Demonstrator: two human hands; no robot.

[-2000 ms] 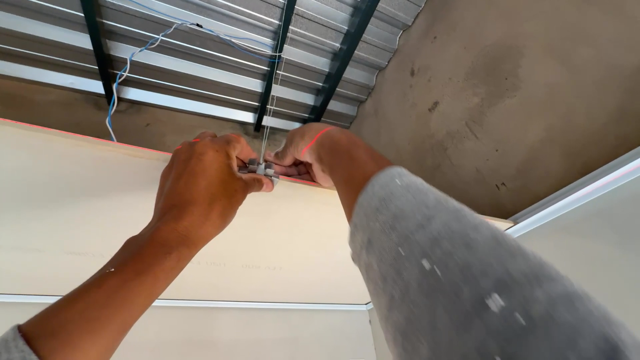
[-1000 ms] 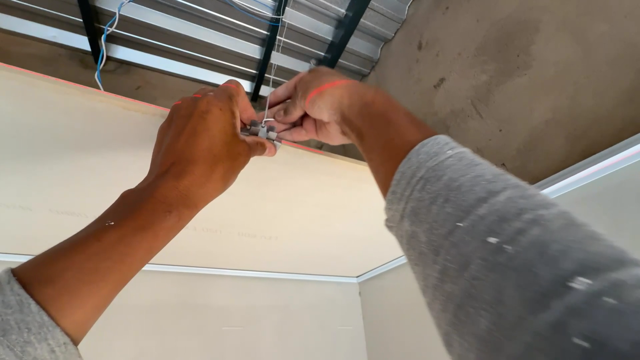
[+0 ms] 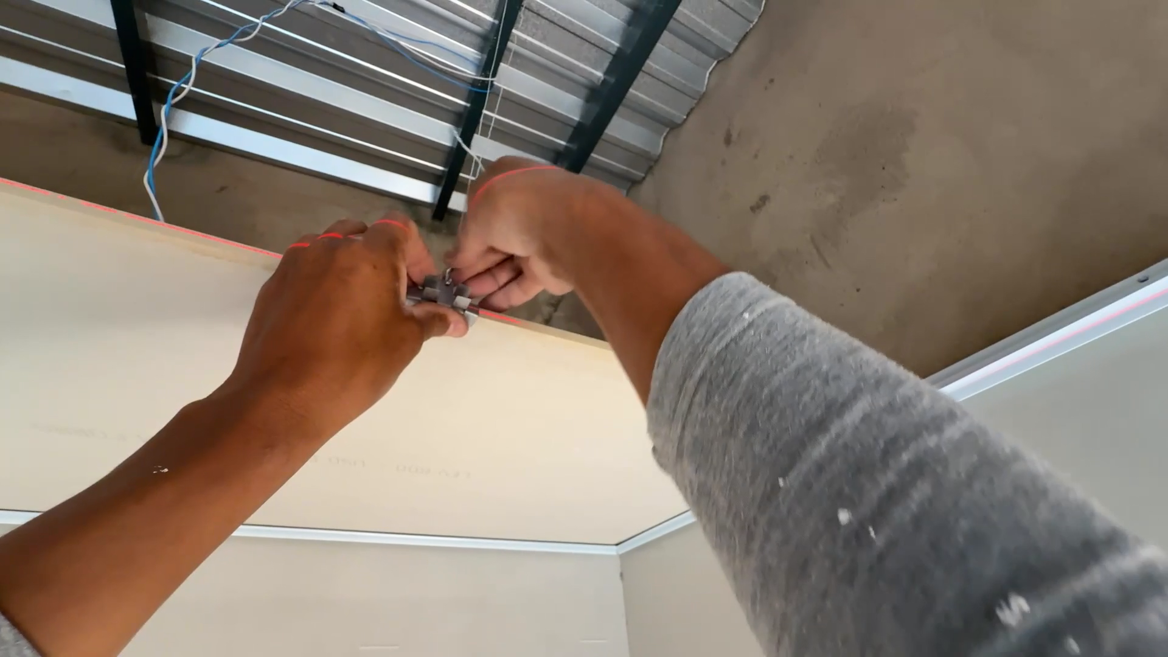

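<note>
Overhead, my left hand grips a small grey metal bracket between thumb and fingers, at the edge of a cream ceiling board. A thin hanging wire runs down from the roof towards the bracket; its lower part is partly hidden by my right hand. The fingers of that hand are bent close around the wire end, at the right side of the bracket. Whether they pinch the wire cannot be told. A red laser line crosses both hands and follows the board's edge.
Dark steel purlins run under corrugated metal roofing. A blue and white cable dangles at upper left, down to the board's edge. A rough plastered wall rises at right, with a metal wall channel. White trim borders the board below.
My right hand has shifted around the wire just above the bracket, its fingers now bent differently. My left hand has stayed on the bracket. The view has shifted somewhat.
</note>
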